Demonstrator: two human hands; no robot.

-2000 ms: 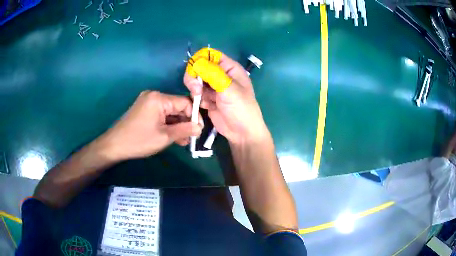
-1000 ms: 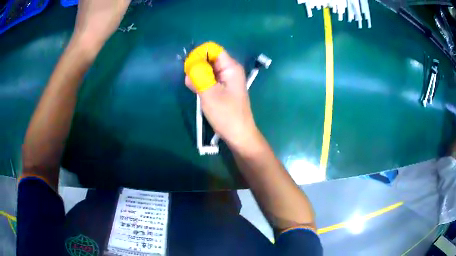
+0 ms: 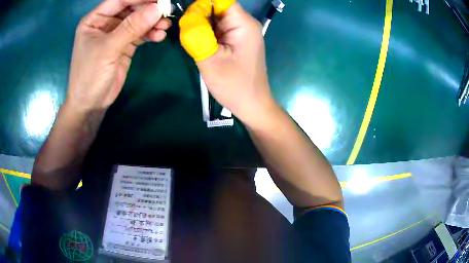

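Note:
My left hand (image 3: 110, 49), bare, pinches a small white connector housing (image 3: 164, 7) at the top edge of the view. My right hand (image 3: 226, 56), with yellow finger cots on thumb and index finger, grips the wire harness just right of the housing. Thin wire tips (image 3: 179, 7) show between the hands; whether they touch the housing is unclear. A white-sleeved branch (image 3: 204, 97) runs down from under my right hand to a wide white comb-like connector (image 3: 220, 123) near the bench edge. Another branch ends in a white connector (image 3: 277, 5) with a dark section, upper right.
The glossy green bench (image 3: 329, 61) carries a yellow line (image 3: 378, 82). Ends of white sleeves (image 3: 421, 5) show at the top right. A cable assembly (image 3: 464, 90) lies at the right rim. A printed card (image 3: 136, 210) hangs at the wearer's front.
My left hand has come back from the upper left, now holding a white housing beside my right hand. The view has shifted, so the harness and my right hand appear higher.

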